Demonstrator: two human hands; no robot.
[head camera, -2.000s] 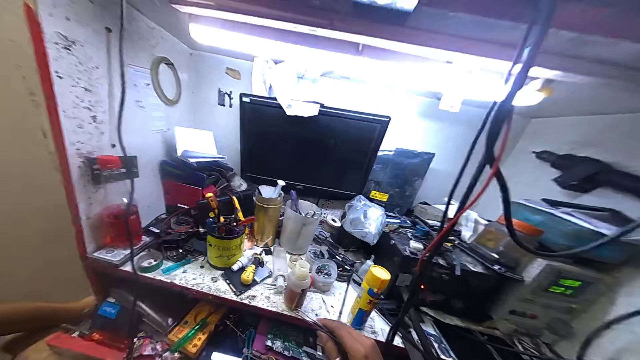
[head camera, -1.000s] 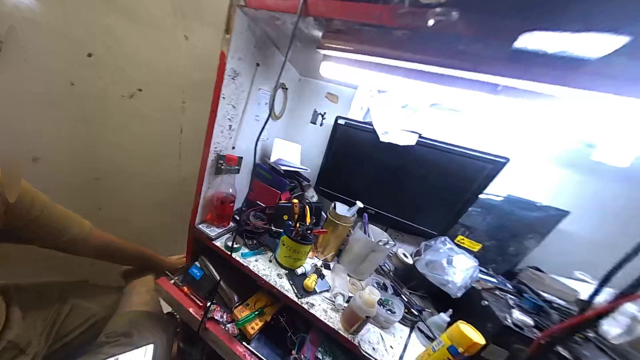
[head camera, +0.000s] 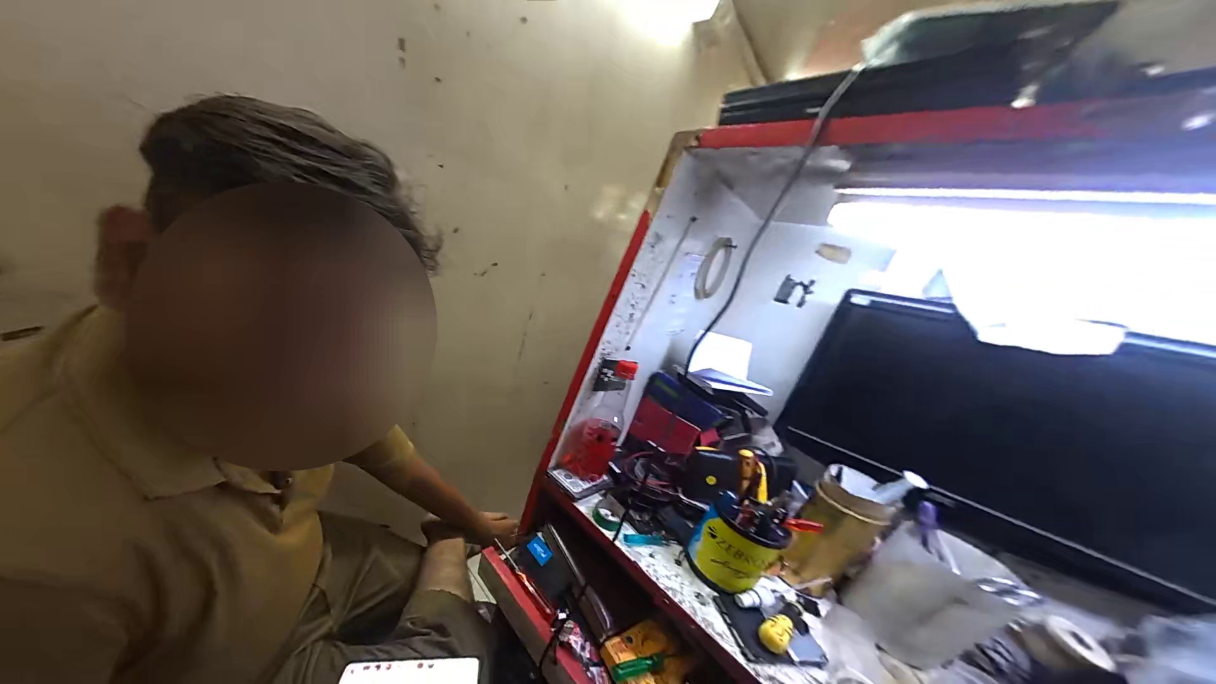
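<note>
Neither of my hands shows in the head view now. On the bench stands a yellow tool cup (head camera: 736, 549) holding pliers and other hand tools. Right of it is a brownish cylindrical container (head camera: 841, 522). A dark flat pad (head camera: 760, 632) in front of the cup carries a small yellow object (head camera: 775, 634). A clear bottle with red liquid (head camera: 591, 446) stands at the bench's left end, near a roll of green tape (head camera: 606, 514). Behind them rises a black monitor (head camera: 1007, 427). At the bottom edge a white-screened flat device (head camera: 410, 671) is partly visible.
Another person (head camera: 161, 570) sits at the left, an arm reaching toward an open red-edged drawer (head camera: 532, 608) with a multimeter-like yellow item (head camera: 641, 651) and assorted parts. A cable (head camera: 760, 233) hangs before the shelf. A tape ring (head camera: 713, 268) hangs on the side wall.
The view has swung far left, bringing the seated person's head and torso into sight. A hand of mine, seen at the lower middle two seconds ago, is out of view.
</note>
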